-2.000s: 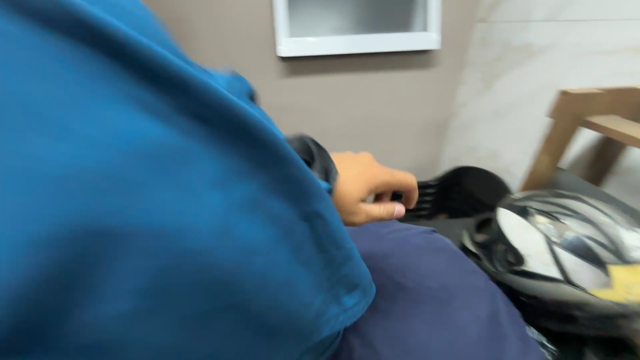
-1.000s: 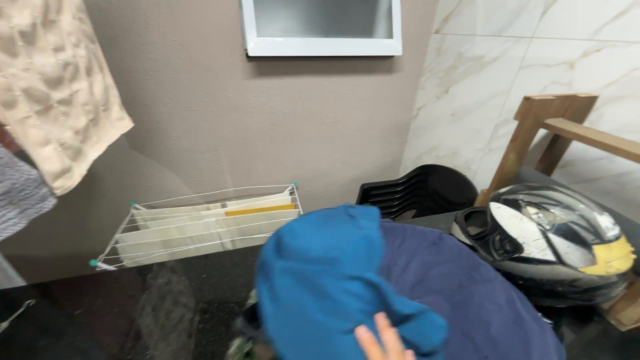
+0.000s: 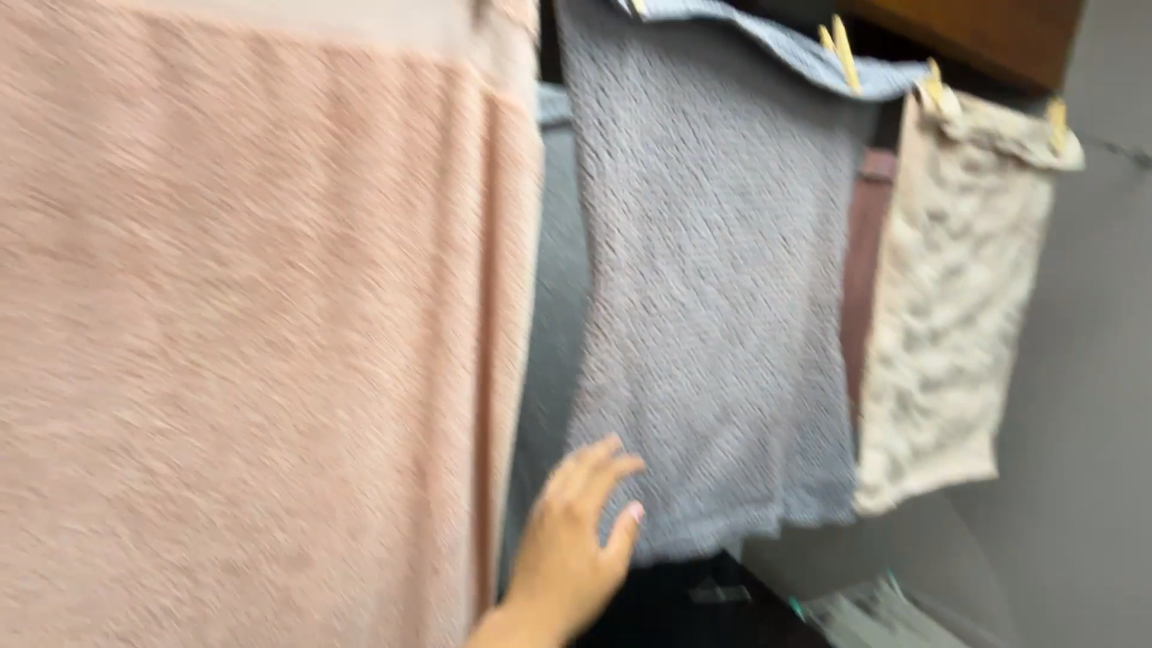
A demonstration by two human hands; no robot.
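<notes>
My left hand (image 3: 576, 531) is raised at the lower middle, fingers apart and holding nothing. It overlaps the lower left corner of a hanging grey textured towel (image 3: 711, 270); whether it touches the cloth cannot be told. A large pink fleecy cloth or towel (image 3: 252, 342) hangs close on the left. To the right, a beige textured mat or towel (image 3: 963, 315) hangs from a line by wooden clothespins (image 3: 1058, 126). More clothespins (image 3: 844, 56) hold the top of the grey towel. My right hand is out of view.
Dark grey cloth (image 3: 549, 297) and a maroon item (image 3: 868, 243) show behind the towels. A folding drying rack (image 3: 873, 612) stands low at the right, beside a dark surface (image 3: 693, 603). A brown wooden panel (image 3: 981, 31) is overhead, and a grey wall (image 3: 1098, 360) rises at the right.
The view has swung far to the left, onto the hanging towels. The blue cloth and the dark blue one, with a hand at the blue cloth one second ago, are out of view.
</notes>
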